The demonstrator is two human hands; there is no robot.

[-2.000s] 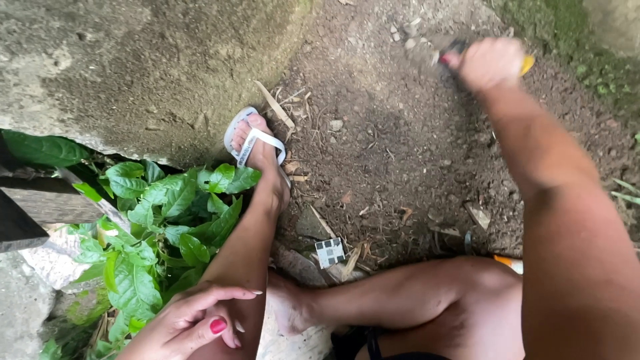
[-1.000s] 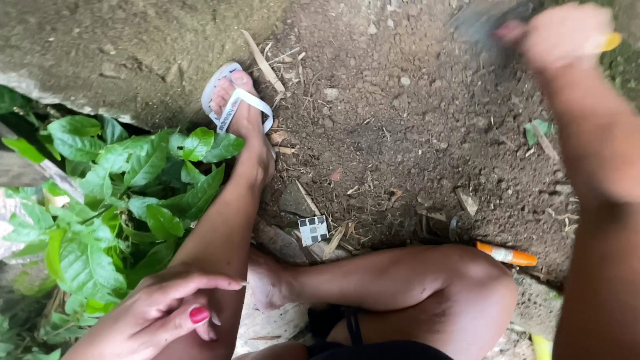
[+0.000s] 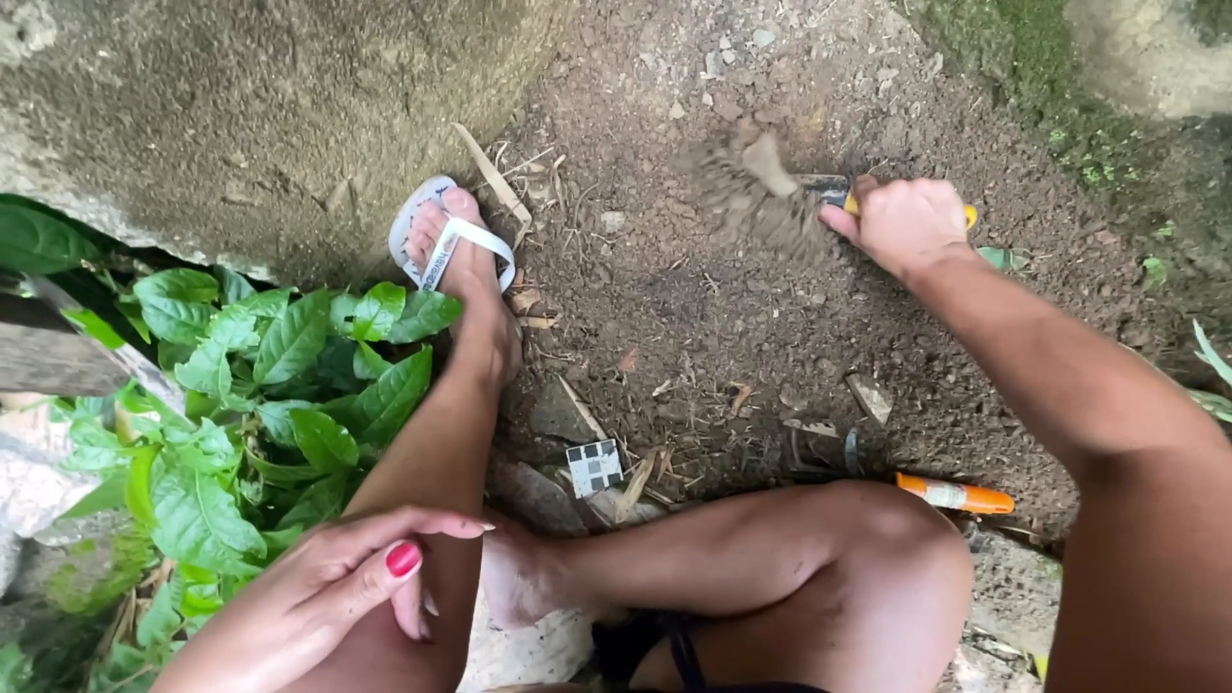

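My right hand [image 3: 910, 221] grips the yellow handle of a small hand trowel [image 3: 820, 187]. Its metal blade points left, low over the brown soil [image 3: 693, 318], and loose dirt is blurred in motion around the tip. My left hand [image 3: 337, 597] holds nothing; its fingers are apart, and it rests by my left knee. An orange-handled tool [image 3: 953, 493] lies on the ground beyond my bent right knee, its metal end partly hidden by the leg. A small black-and-white checkered card [image 3: 595, 468] lies on the soil between my legs.
A large rock [image 3: 279, 115] fills the upper left, and a mossy stone [image 3: 1020, 67] borders the soil at the upper right. Leafy green plants [image 3: 279, 404] crowd my left leg. My left foot wears a white flip-flop [image 3: 421, 221]. Dry leaf strips [image 3: 493, 175] and pebbles lie about.
My right hand, still on the trowel, has swung back from the upper right to lower over the soil, where dirt now flies at the blade. My left hand stays near the knee.
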